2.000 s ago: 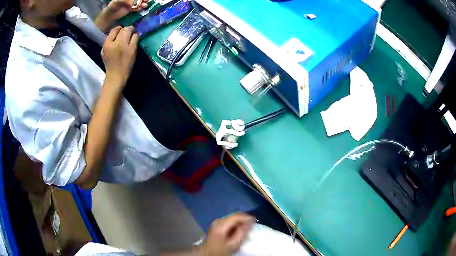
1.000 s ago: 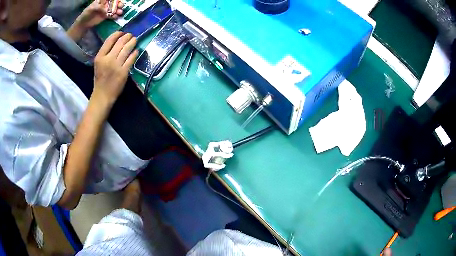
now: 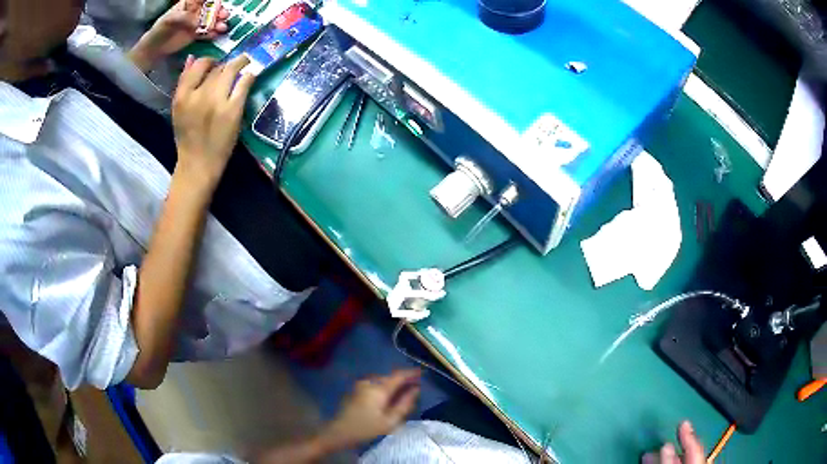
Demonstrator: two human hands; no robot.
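My left hand (image 3: 376, 405) is at the lower middle, off the bench's front edge, with its fingers partly curled and blurred; nothing can be made out in it. My right hand (image 3: 686, 446) is cut off by the bottom edge; only some fingers show, beside a thin orange stick (image 3: 722, 443). The stick projects from under the black base of the clamping fixture (image 3: 712, 370) at the right. A clear air tube (image 3: 642, 319) curves left from the fixture. Neither hand touches the fixture.
A blue control box (image 3: 508, 100) stands at the upper middle, with a round black container (image 3: 512, 13) on top. A white wipe (image 3: 642, 231) lies right of it. A white clamp (image 3: 416, 294) sits at the bench edge. A neighbour's hand (image 3: 210, 113) is near phones at upper left.
My left hand has come back into view at the lower middle, and its forearm has swung right. More of my right hand's fingers show at the bottom edge. The view has shifted slightly.
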